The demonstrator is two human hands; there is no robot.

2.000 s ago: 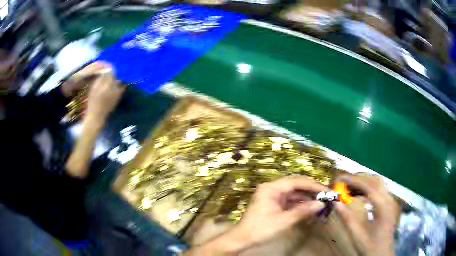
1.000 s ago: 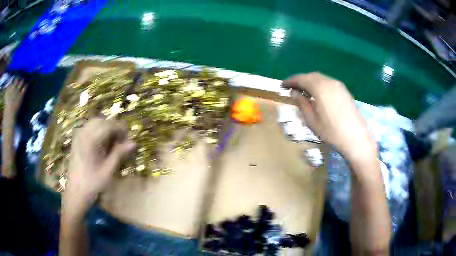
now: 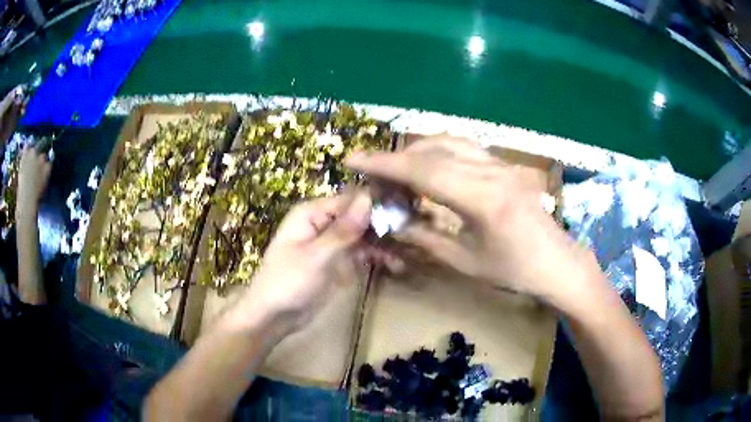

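My left hand and my right hand are together above the middle and right cardboard trays. My left hand holds a small white housing between its fingertips. My blurred right hand is close over the housing; whether it holds a part cannot be told. Brass contacts with thin dark leads lie heaped in the left tray and in the middle tray. Black plastic parts are piled at the near end of the right tray. A tiny bit of orange shows between the hands.
A green conveyor belt runs behind the trays. A blue sheet with white pieces lies at the upper left. A clear bag of white housings with a paper slip is at right. Another person's arm is at the left edge.
Since a second ago, my left hand has moved right from the brass heap and my right hand has moved left. They have come together at a white housing. The orange piece is now mostly hidden.
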